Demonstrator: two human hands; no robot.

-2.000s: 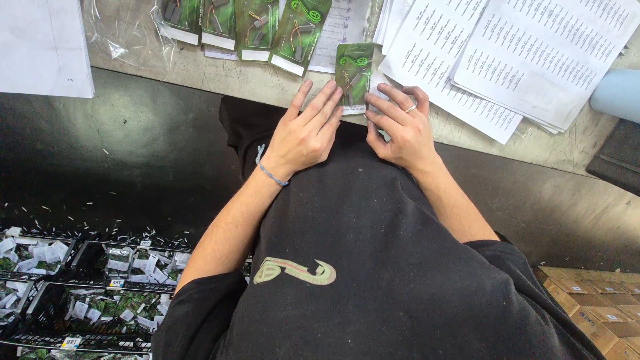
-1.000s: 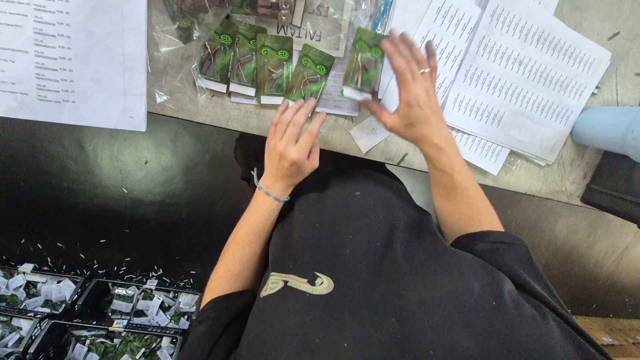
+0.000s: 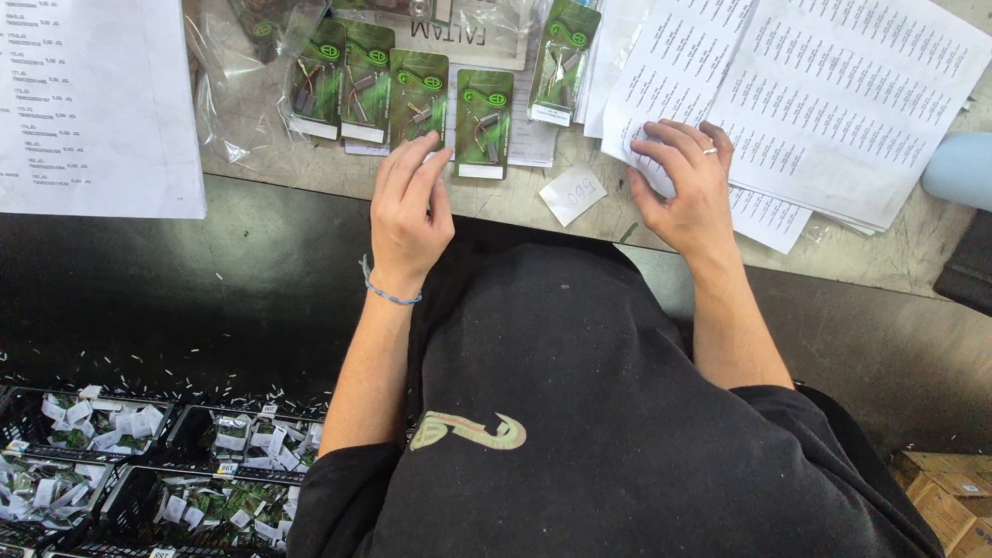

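Note:
My left hand rests at the bench edge, its fingertips on the lower end of a green blister pack of small parts with wires. More such packs lie beside it: a green blister pack to its right and several to its left. My right hand is over the sheets of printed labels, fingers bent and apart, touching or just above the paper. Between the hands and farther back, another pack bears a printed white label. A small paper slip with handwriting lies near the bench edge.
Clear plastic bags and a printed list are at the left of the bench. A blue cylindrical object and a dark object stand at the right. Black crates of packs are lower left, cardboard boxes lower right.
My right hand has let go of the pack it held between both hands at first and moved right onto the label sheets. My left hand has moved from that pack to the row of packs.

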